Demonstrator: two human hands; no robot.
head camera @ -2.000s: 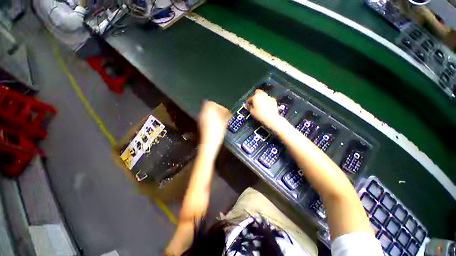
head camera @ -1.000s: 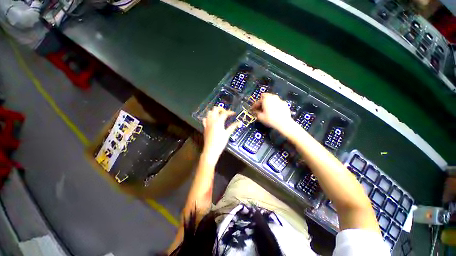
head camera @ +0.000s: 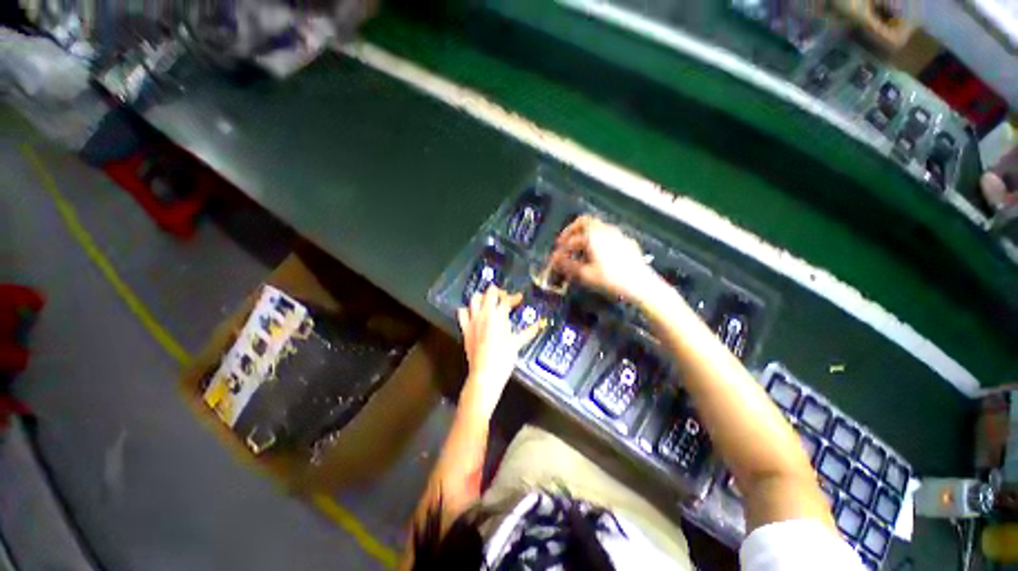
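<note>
A clear phone tray (head camera: 452,292) holds two rows of black keypad phones, such as this keypad phone (head camera: 617,386) near its front edge. My left hand (head camera: 491,326) is over the tray's front left part, with thumb and fingers spread at a phone. My right hand (head camera: 583,254) is above the back row, fingertips pinched together. A thin pale yellowish adhesive liner (head camera: 545,276) shows blurred below the right fingertips. The phones under both hands are partly hidden.
A lens tray (head camera: 832,463) with dark-framed squares lies to the right, with a whitish bottle (head camera: 947,497) beyond it. An open carton (head camera: 374,429) with liner sheets (head camera: 259,345) stands lower left. The green conveyor belt (head camera: 625,139) runs behind. A person's hand (head camera: 1001,186) is at the far right.
The view has shifted. The yellow frame that spanned both hands is now a blurred loop at my right fingertips. My left hand is spread lower at the front row.
</note>
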